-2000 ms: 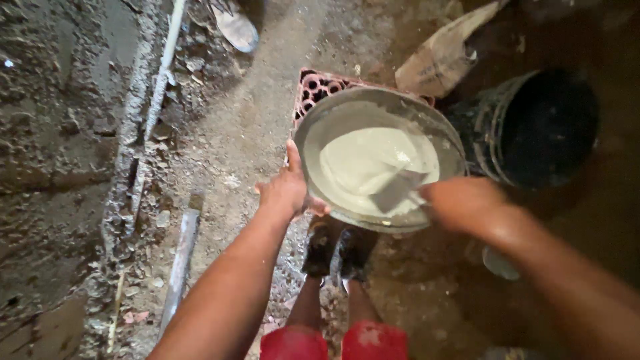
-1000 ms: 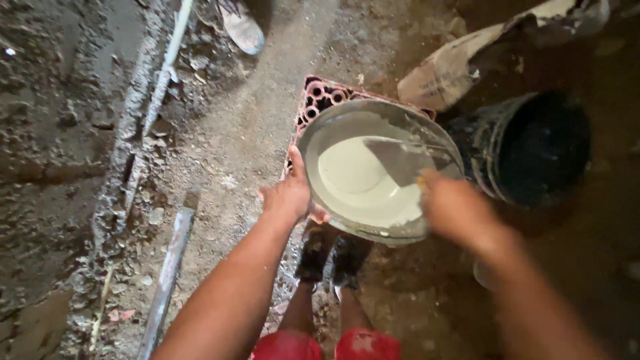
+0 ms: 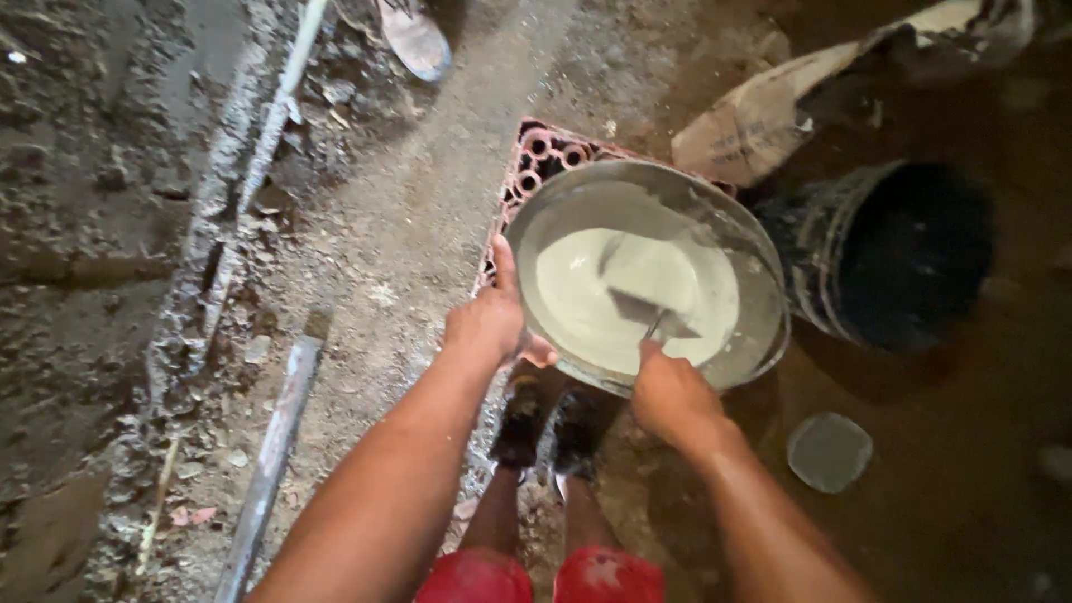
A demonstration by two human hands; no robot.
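A round metal basin (image 3: 758,335) holds a pale, wet, creamy mix (image 3: 561,285) and rests on a pinkish plastic crate (image 3: 544,151). My left hand (image 3: 490,327) grips the basin's left rim, its thumb and fingers spread along the edge. In my right hand (image 3: 678,389) is the handle of a trowel (image 3: 645,308), whose flat metal blade dips into the mix near the basin's middle. The fingers of the right hand are closed round the handle, which they mostly hide.
Right of the basin, a black bucket (image 3: 913,255) lies tilted. A torn paper sack (image 3: 745,126) is behind it. A metal bar (image 3: 276,452) and rubble lie on the left. One shoe (image 3: 414,38) shows at the top; a greyish round object (image 3: 829,452) sits lower right.
My right hand has moved the trowel from the right side of the basin to the left and nearer to me. My left hand stays at the rim.
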